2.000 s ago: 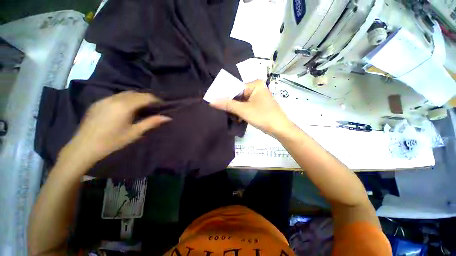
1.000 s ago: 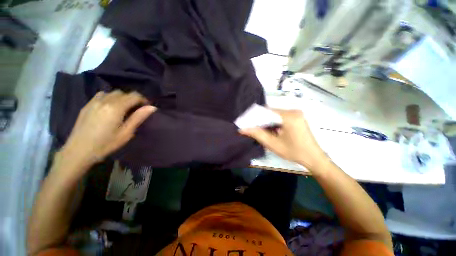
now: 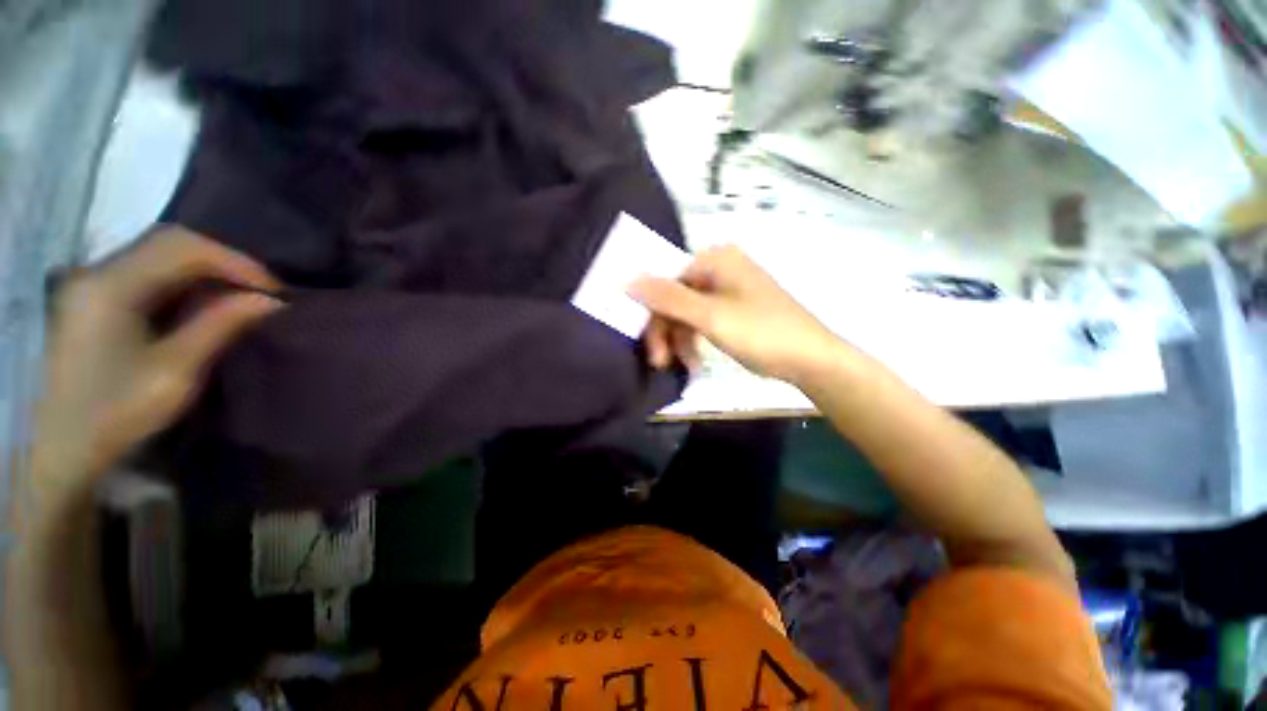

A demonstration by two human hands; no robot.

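Observation:
Dark purple-brown cloth (image 3: 431, 354) lies over the left of the table and hangs over its front edge. My left hand (image 3: 146, 347) pinches the cloth's edge at the far left between thumb and fingers. My right hand (image 3: 730, 313) holds a small white label (image 3: 628, 275) between thumb and fingers at the cloth's right side. The label lies over the cloth; no print on it can be made out. Some right fingers are at the cloth's right edge; whether they also grip it is unclear.
The blurred sewing machine (image 3: 889, 84) stands at the upper right. Dark snips (image 3: 953, 288), a clear plastic bag (image 3: 1098, 327) and a white paper sheet (image 3: 1132, 104) lie right. A ribbed foot pedal (image 3: 313, 551) is below the table.
My left hand has moved to the far left and taken hold of the cloth edge, which is now drawn out sideways. The label remains in my right hand. The view has shifted.

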